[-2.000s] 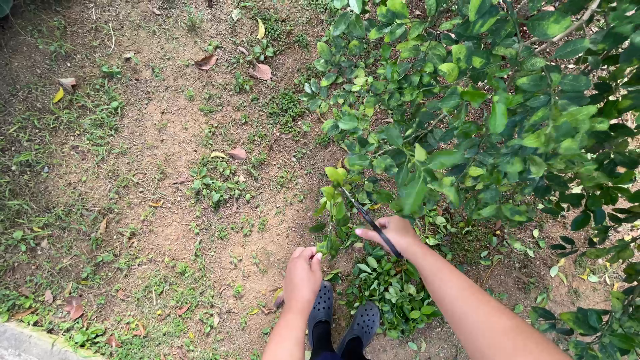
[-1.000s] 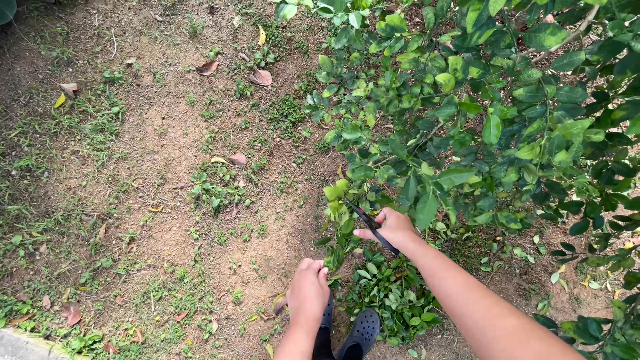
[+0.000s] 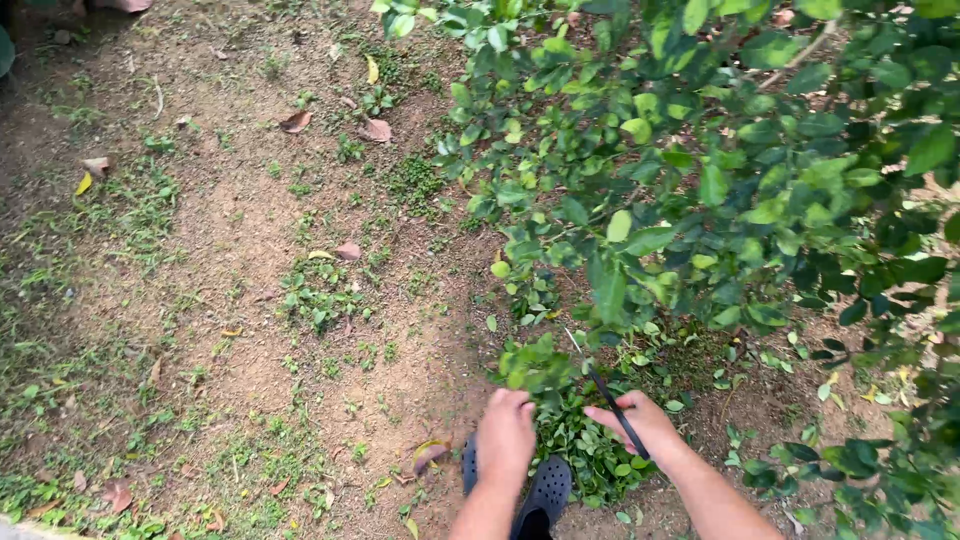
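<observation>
My left hand is closed at the lower middle, with a blurred leafy sprig rising from its fingers. To its right, my right hand holds dark-handled scissors, whose thin blades point up and left, just right of the sprig. Beyond both hands spreads a leafy green shrub. Beneath them, a heap of leafy cuttings lies on the soil. The finger grip inside the scissor handles is partly hidden.
Grey clogs with holes are on my feet beside the heap. Bare soil with weeds and dry leaves stretches left. A pale concrete edge shows at the bottom left. Shrub branches hang over the right side.
My left hand, with the sprig, and my right hand, with the scissors, have moved down away from the shrub; the sprig was up against its lower leaves before.
</observation>
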